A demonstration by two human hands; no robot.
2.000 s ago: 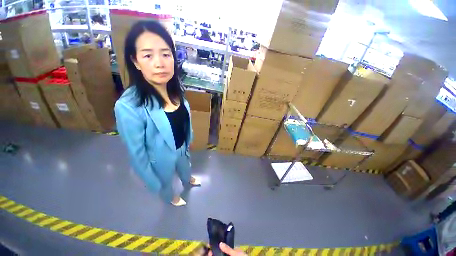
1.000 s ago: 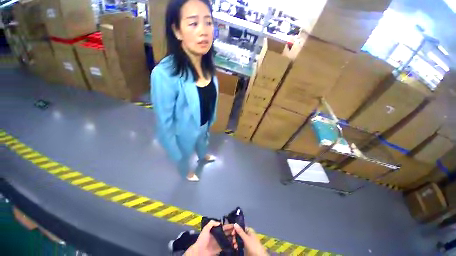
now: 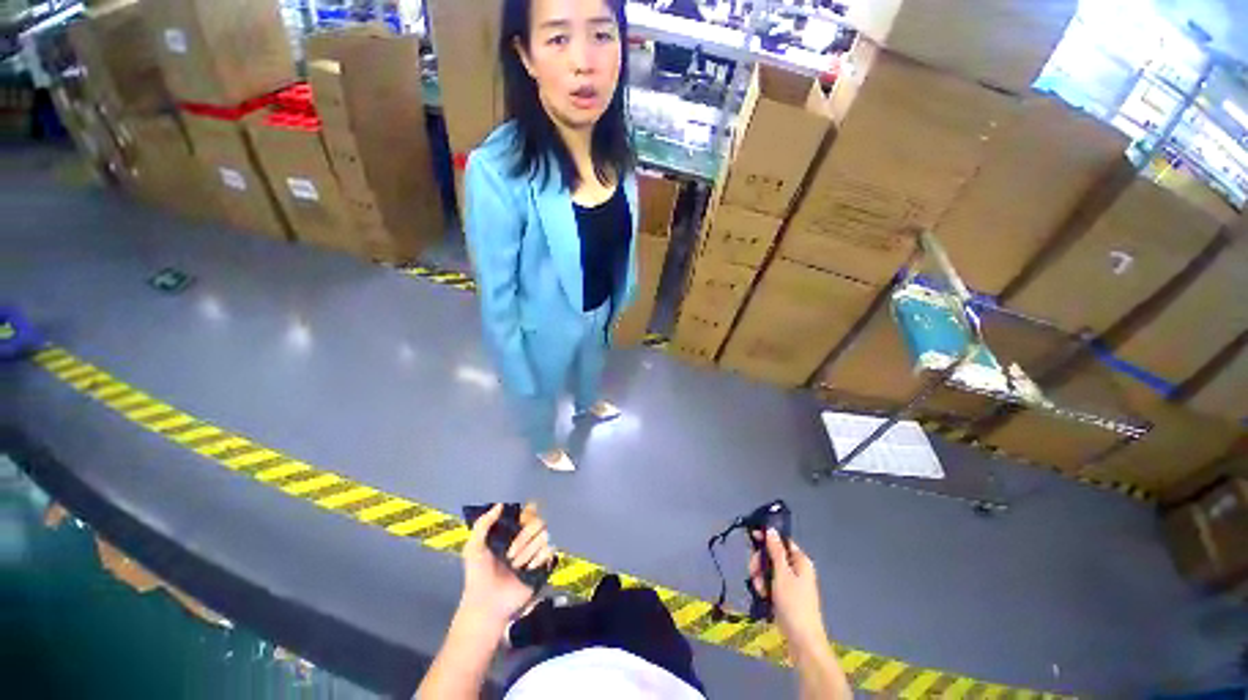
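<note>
My left hand (image 3: 504, 558) is bare and closed around a dark folded bundle (image 3: 496, 527), which looks like a head strap, at the lower centre-left. My right hand (image 3: 786, 574) is bare and holds a small black unit (image 3: 771, 522) at the lower centre-right. A thin black strap (image 3: 719, 558) hangs in a loop from the left side of that unit. The hands are apart, in mid-air in front of my body. The fingers cover parts of both things, so their exact kind is hard to tell.
A person in a blue suit (image 3: 552, 260) stands facing me across yellow-black floor tape (image 3: 226, 446). Brown cartons (image 3: 855, 192) are stacked behind. A wire trolley (image 3: 1054, 410) with a teal package (image 3: 931, 328) stands at right. A green-topped bench (image 3: 55, 602) with a dark edge curves along the lower left.
My hands were together at the black things; now they are apart, left hand to the left, right hand to the right, and raised. The view has shifted, and the person now faces me.
</note>
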